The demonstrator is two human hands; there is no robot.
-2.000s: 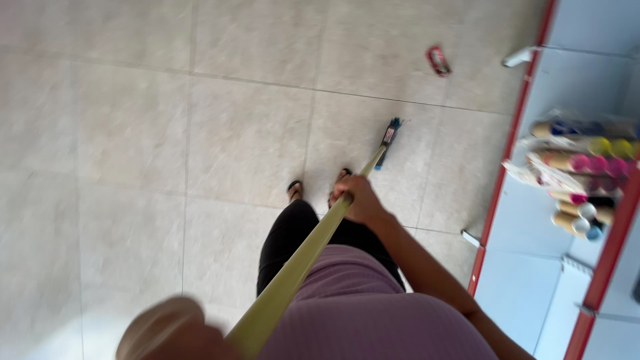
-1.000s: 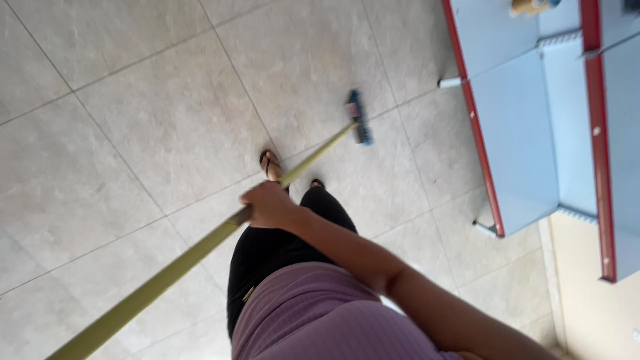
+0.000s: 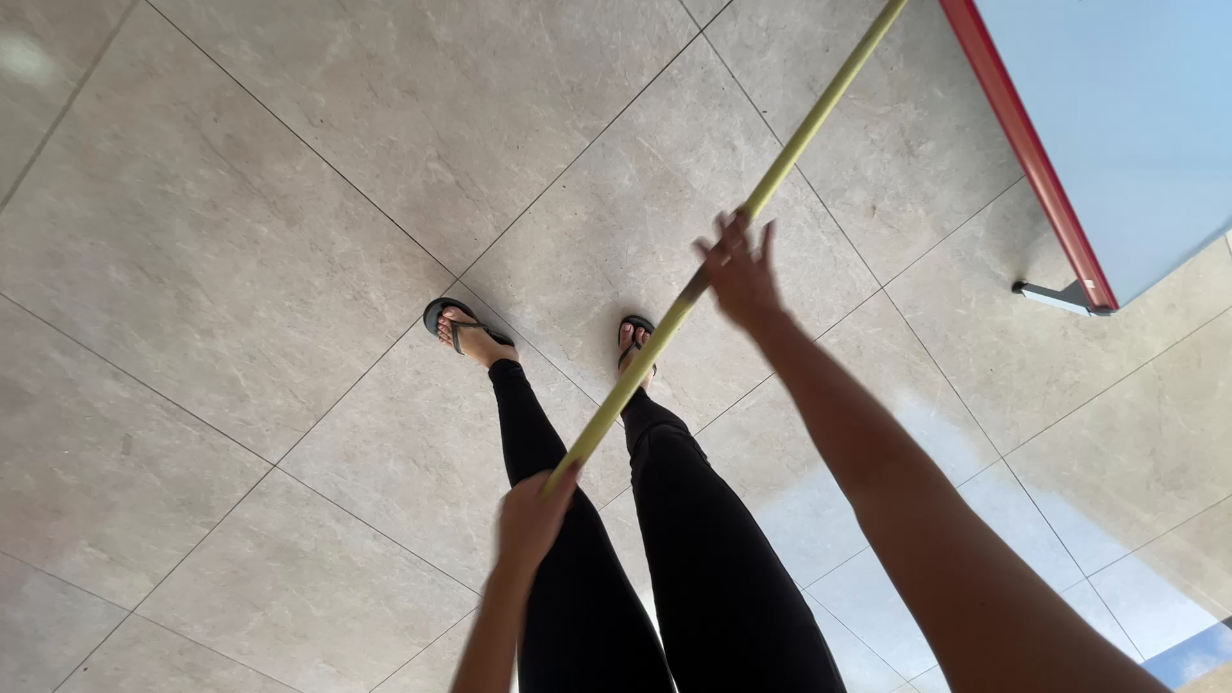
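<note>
A long yellow pole, the handle of a brush or broom, runs slantwise from the lower middle to the top edge. Around its lower end my left hand is closed. My right hand is farther up beside a dark section of the pole, its fingers spread and blurred, touching or very near it. The head at the pole's far end lies outside the view.
Grey-beige floor tiles surround my feet in black flip-flops. A light blue shelf with a red edge stands at the upper right, its metal foot resting near the floor.
My right hand's fingers, closed around the pole before, are now spread. The blue brush head has left the view, and my left hand has come into sight. The view has shifted considerably.
</note>
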